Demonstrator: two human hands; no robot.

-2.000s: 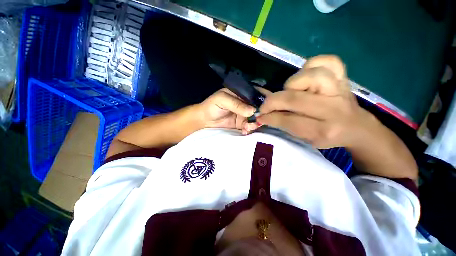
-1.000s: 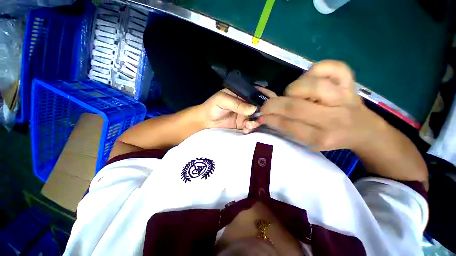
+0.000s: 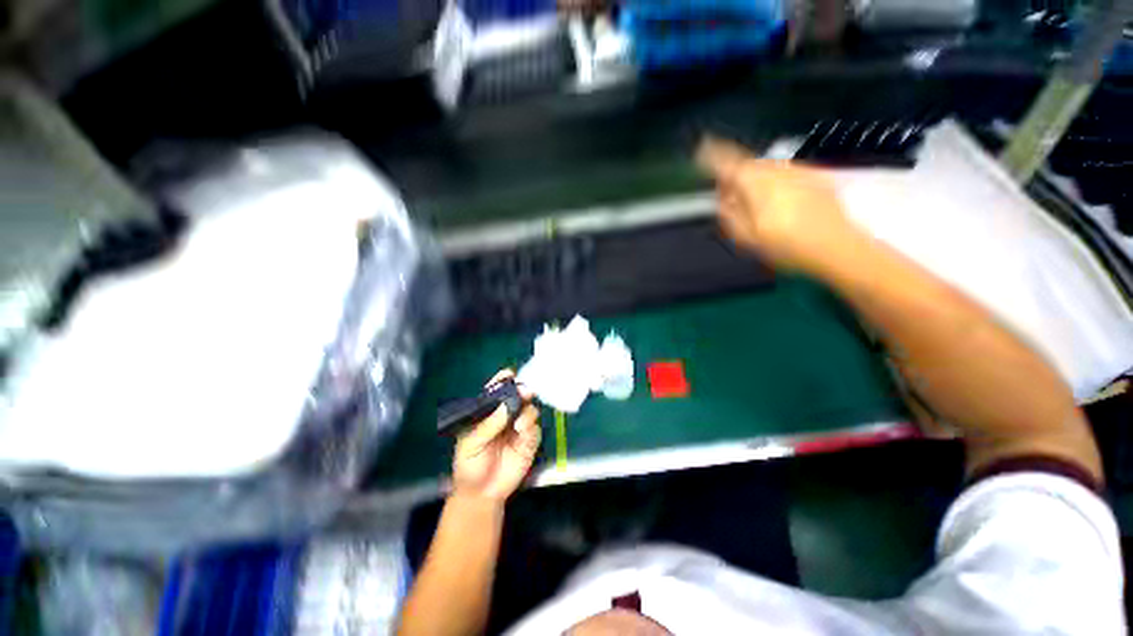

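Note:
My left hand (image 3: 495,454) holds a black plastic housing (image 3: 470,410) above the green bench, its fingers around the right end. My right hand (image 3: 777,211) is reached out far forward and right, over the back of the bench; it is blurred and I cannot tell if it holds anything. A crumpled white cloth (image 3: 565,365) lies on the green bench just right of the housing. A small whitish bottle (image 3: 615,365) stands beside it. A flat red square (image 3: 667,379) lies to their right.
A large clear plastic bag with a white foam sheet (image 3: 199,336) fills the left. A long black tray (image 3: 646,261) with small black parts runs along the back. White sheets (image 3: 994,249) lie at the right. Blue crates (image 3: 230,590) are below left.
The view has tilted up from my lap to the bench. My hands have parted: the left has moved over the bench with the housing, the right has reached away forward.

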